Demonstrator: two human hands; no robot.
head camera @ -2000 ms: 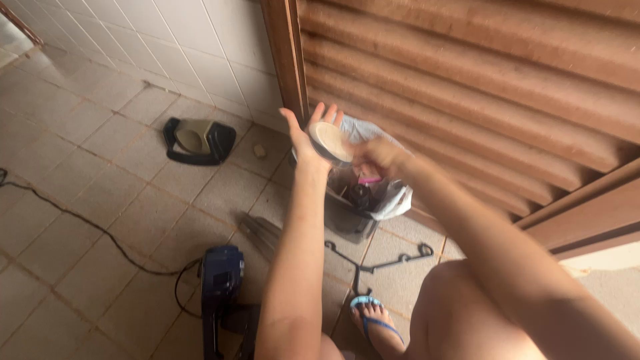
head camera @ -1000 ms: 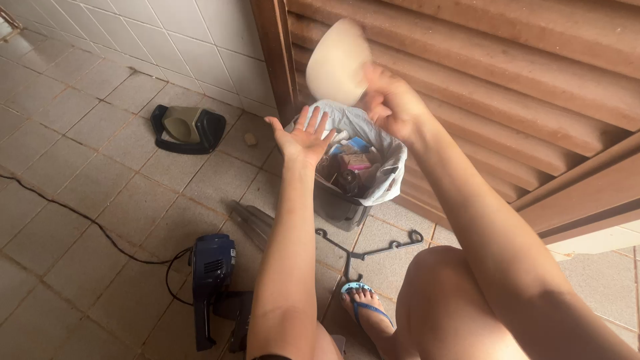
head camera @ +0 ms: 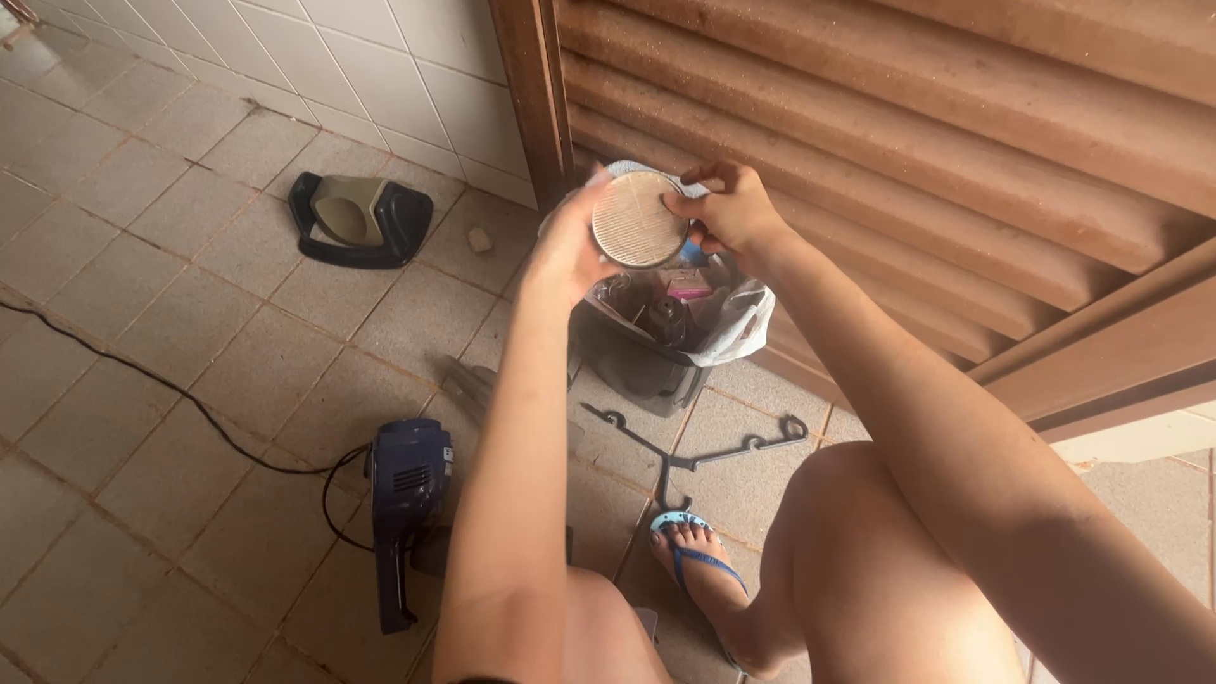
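A round pleated filter (head camera: pixel 638 220), dusty beige with a thin rim, is held between both hands above a lined waste bin. My left hand (head camera: pixel 570 237) grips its left edge, slightly blurred. My right hand (head camera: pixel 727 214) has its thumb on the filter's right side, the other fingers curled beside it. Under them, the dark plastic bin (head camera: pixel 636 370) has a white plastic bag (head camera: pixel 741 323) over its rim and mixed rubbish inside. The blue body of a handheld vacuum cleaner (head camera: pixel 410 503) lies on the floor at lower left.
A black and olive plastic part (head camera: pixel 361 218) lies on the tiles near the wall. A black power cord (head camera: pixel 171 385) crosses the left floor. A dark plastic hanger (head camera: pixel 670 461) lies before my sandalled foot (head camera: pixel 708 570). A brown louvred door (head camera: pixel 855 142) stands behind the bin.
One second ago my right hand held the filter, blurred, above the bin, and my left hand was open below. Now the filter is lower, its pleated face in view, with my left hand on it too.
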